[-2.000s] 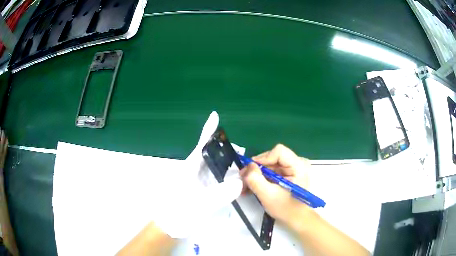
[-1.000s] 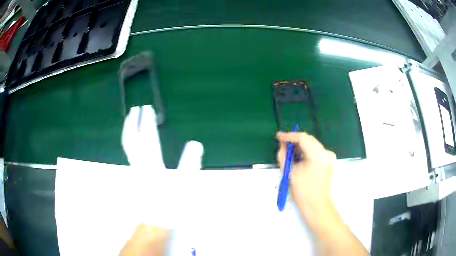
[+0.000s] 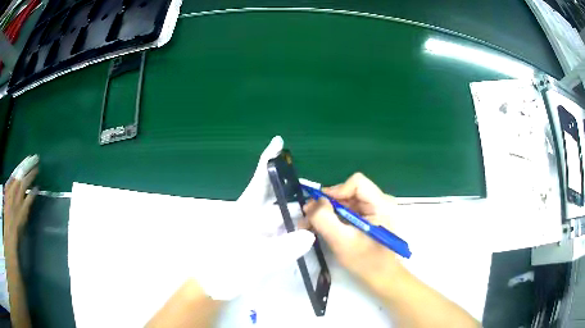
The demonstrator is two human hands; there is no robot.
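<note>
My left hand [image 3: 256, 240], in a white glove, holds a black phone middle frame [image 3: 287, 221] tilted above the white paper sheet [image 3: 128, 250]. The frame's solid camera end points up and away, its open window end towards me. My bare right hand [image 3: 353, 221] holds a blue marker pen [image 3: 375, 236] with its tip at the frame's edge, near the solid end. Whether the tip touches the frame cannot be told. A small blue mark [image 3: 253, 316] shows on the paper below the glove.
A greyer frame [image 3: 118, 132] lies on the green bench [image 3: 288, 83] at the left, partly below the black tray [image 3: 109, 38]. A smudged paper sheet [image 3: 516, 160] and a fixture plate holding a dark frame [image 3: 569, 150] are at the right. Another person's hand [image 3: 19, 186] is at the left edge.
My hands have left the bench and come together over the paper, now with a black frame between them. The greyer frame lies farther left, by the tray. Another person's hand has appeared at left.
</note>
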